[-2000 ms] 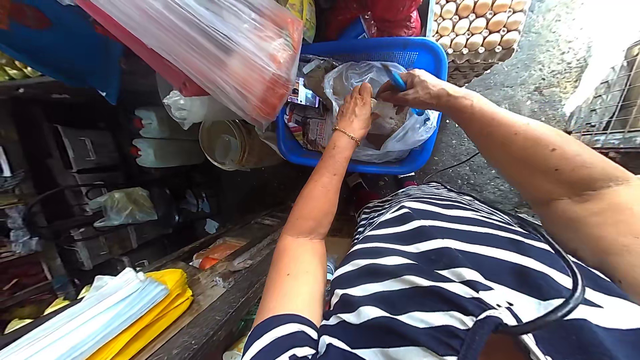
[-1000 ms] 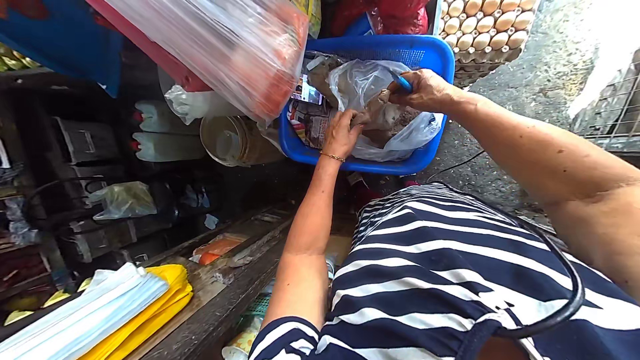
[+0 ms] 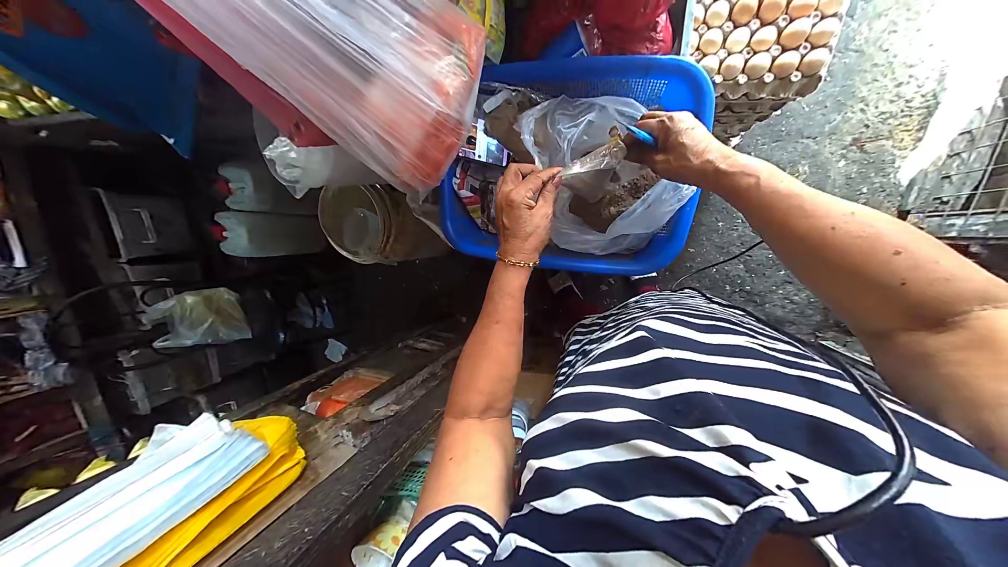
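Observation:
My left hand (image 3: 526, 206), with a bracelet at its wrist, pinches one end of a small clear plastic bag (image 3: 594, 160) between thumb and fingers. At the bag's other end, my right hand (image 3: 669, 146) grips a blue-handled tool (image 3: 642, 135) whose working end is hidden. Both hands are over a blue plastic basket (image 3: 583, 262). Below them, an opened larger plastic bag (image 3: 665, 209) holds a brown, crumbly material (image 3: 626, 201). A phone with a lit screen (image 3: 484, 147) lies at the basket's left side, above some printed packets (image 3: 475, 189).
Egg trays (image 3: 760, 47) adjoin the basket at upper right. Clear plastic bags (image 3: 370, 71) hang over its left edge. A round bucket (image 3: 354, 224) and plastic jugs (image 3: 264, 213) stand left. White and yellow bags (image 3: 236, 480) lie on a wooden ledge. A wire cage (image 3: 965, 169) is far right.
The small clear bag now shows stretched between my hands. My left hand has come up out of the larger bag since two seconds ago and sits further left of it.

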